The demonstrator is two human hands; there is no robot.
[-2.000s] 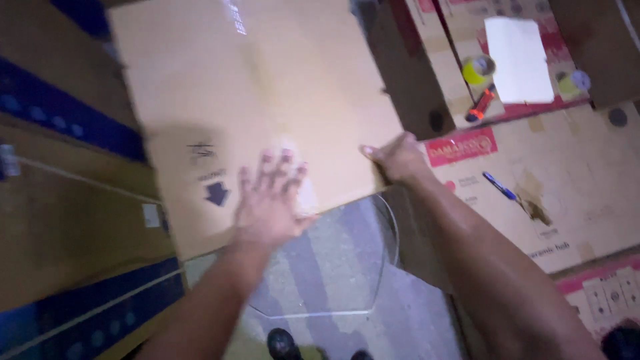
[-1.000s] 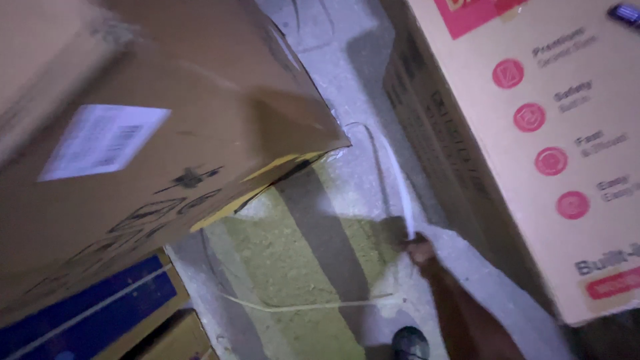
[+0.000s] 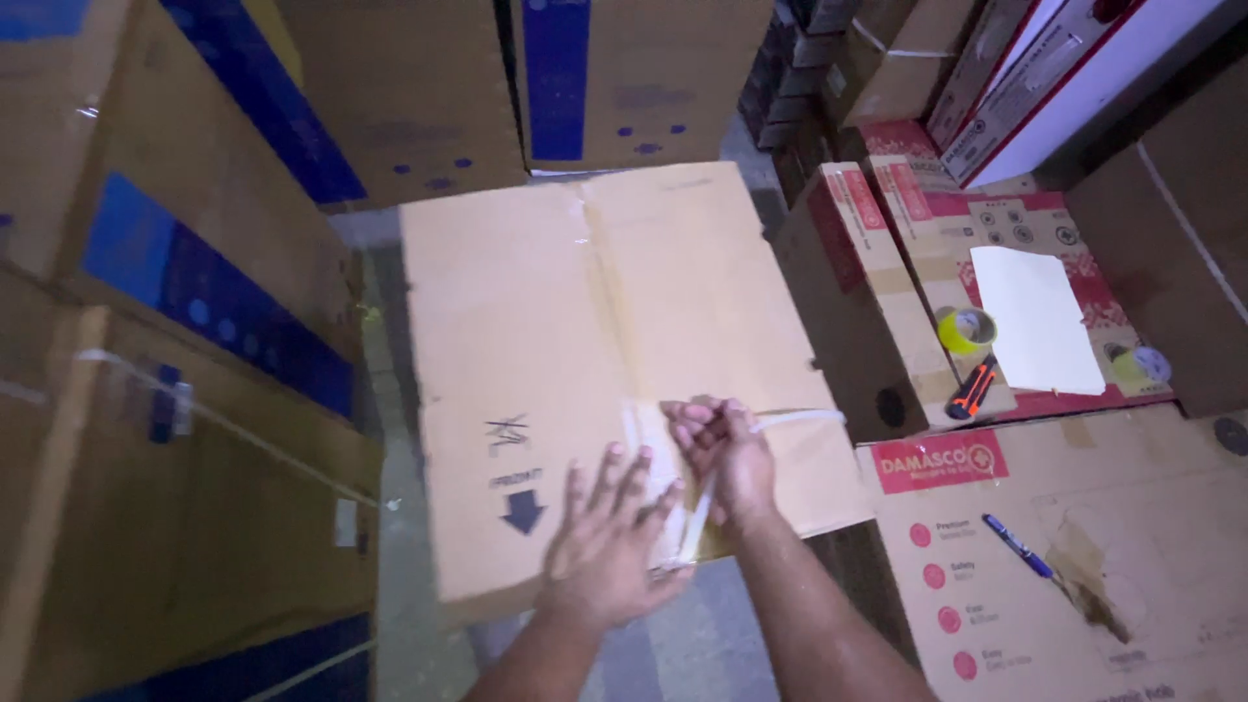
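A large cardboard box (image 3: 507,322) lies before me, with a taped seam down its top and a printed arrow near its front edge. My left hand (image 3: 614,526) rests palm down on the box top, fingers spread. Just right of it, my right hand (image 3: 721,453) has its fingers curled around a white plastic strap (image 3: 700,517). One part of the strap runs down to the front edge of the box; another runs right toward its side edge.
Stacked cartons with blue bands (image 3: 224,302) stand at left and behind. On cartons at right lie a yellow tape roll (image 3: 965,331), an orange-black box cutter (image 3: 972,388), a white sheet (image 3: 1038,320), another tape roll (image 3: 1143,366) and a blue pen (image 3: 1017,546).
A second ago my right hand was low beside the box, at the strap near the floor. Now it holds the strap over the box top, and my left hand lies on the top. The view has shifted strongly.
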